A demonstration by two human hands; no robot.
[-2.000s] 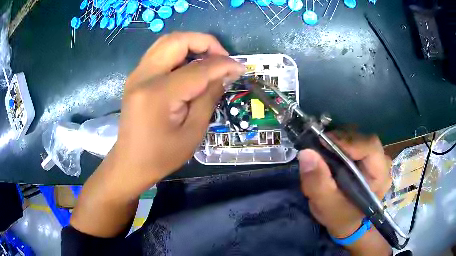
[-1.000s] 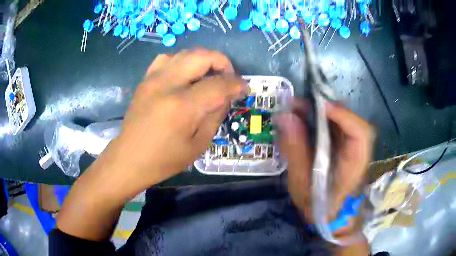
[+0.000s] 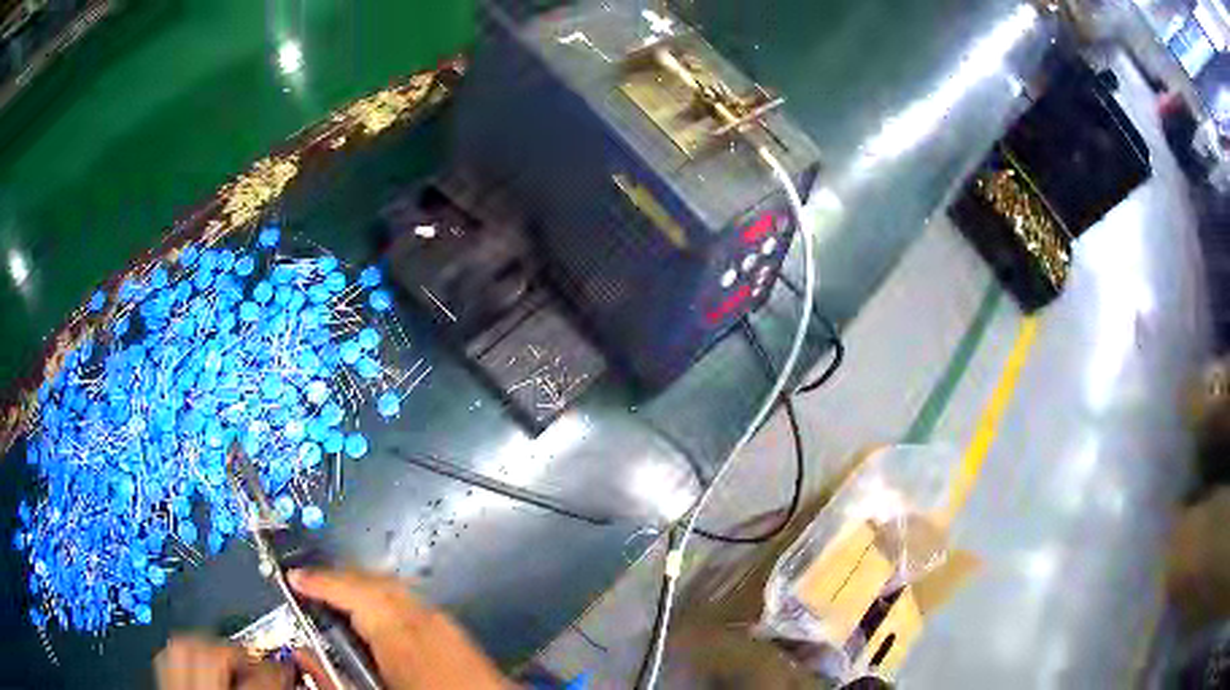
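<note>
My right hand (image 3: 405,634) holds the soldering iron (image 3: 304,613) at the bottom left of the view. Its tip points up and left, over the edge of the pile of blue disc components (image 3: 202,391). My left hand (image 3: 202,666) is blurred and cut off by the bottom edge; what it holds, if anything, cannot be told. A small part of the white socket shell (image 3: 267,634) shows between my hands, the rest hidden or out of the picture.
A dark soldering station (image 3: 607,175) with a pale feed tube stands right of the pile. A black stand block (image 3: 540,364) with wire scraps is beside it. A plastic-wrapped carton (image 3: 857,580) is at lower right, a black box (image 3: 1059,189) at upper right. The green conveyor (image 3: 202,108) is at upper left.
The view has swung up and to the right, bringing in the station. The iron has moved off the shell and now points towards the disc pile. The shell is now mostly out of view.
</note>
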